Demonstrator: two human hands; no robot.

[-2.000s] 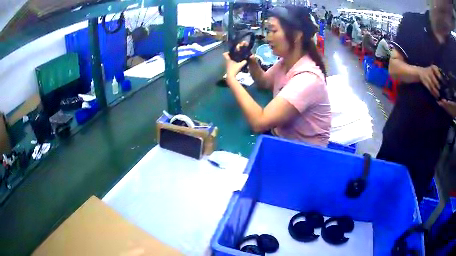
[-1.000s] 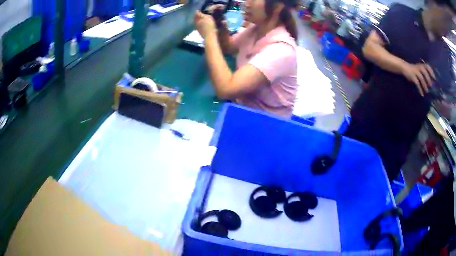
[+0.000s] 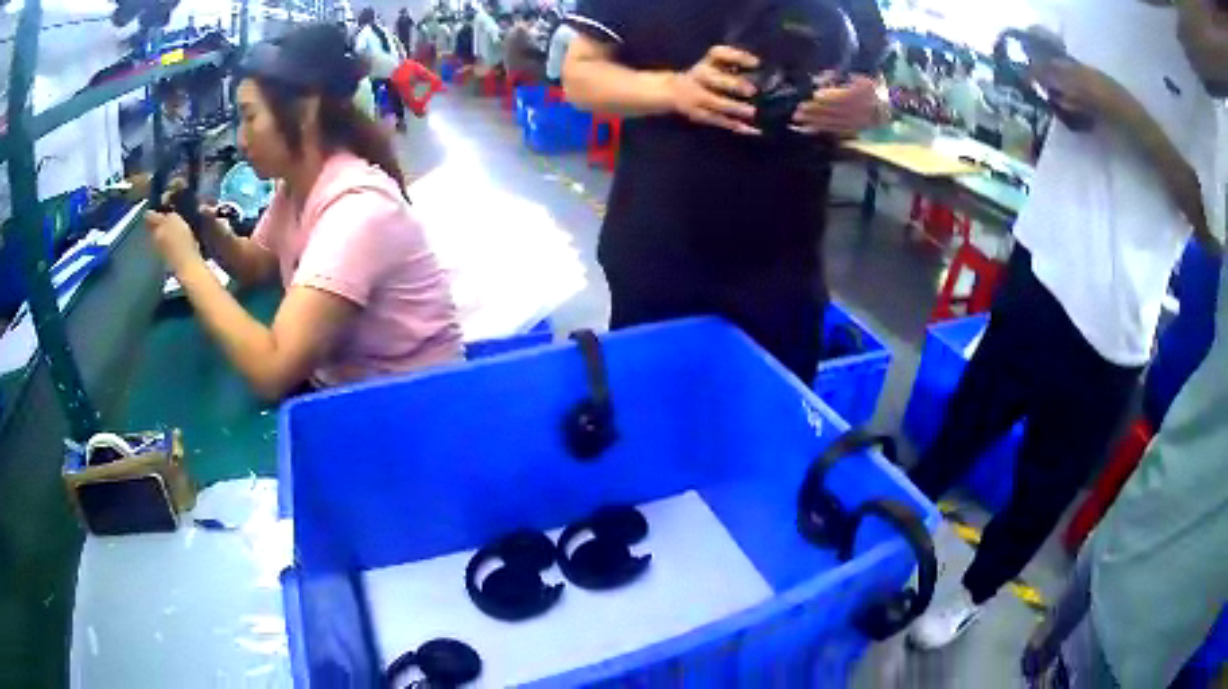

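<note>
Neither of my hands is in the picture. A large blue crate [image 3: 445, 431] stands nearest in front of me. On the white sheet [image 3: 714, 552] at its bottom lie folded black headphones [image 3: 515, 573], a second folded pair [image 3: 603, 547] beside them, and a third [image 3: 434, 665] at the near left, cut off by the picture's edge. One headphone [image 3: 589, 397] hangs over the far rim. Two more hang over the right rim, one farther [image 3: 824, 498] and one nearer [image 3: 900, 572].
Left of the crate, a small carton [image 3: 92, 470] holds a white loop, with a black smartphone [image 3: 128, 505] leaning on it. White sheeting [image 3: 175, 606] covers the near bench. A seated person in pink [image 3: 344, 256] and standing people are beyond the crate. Red stools are behind right.
The view has swung right, so the crate and carton sit farther left. The cardboard has left the picture. More standing people show at right. The person in black now holds a black item with both hands.
</note>
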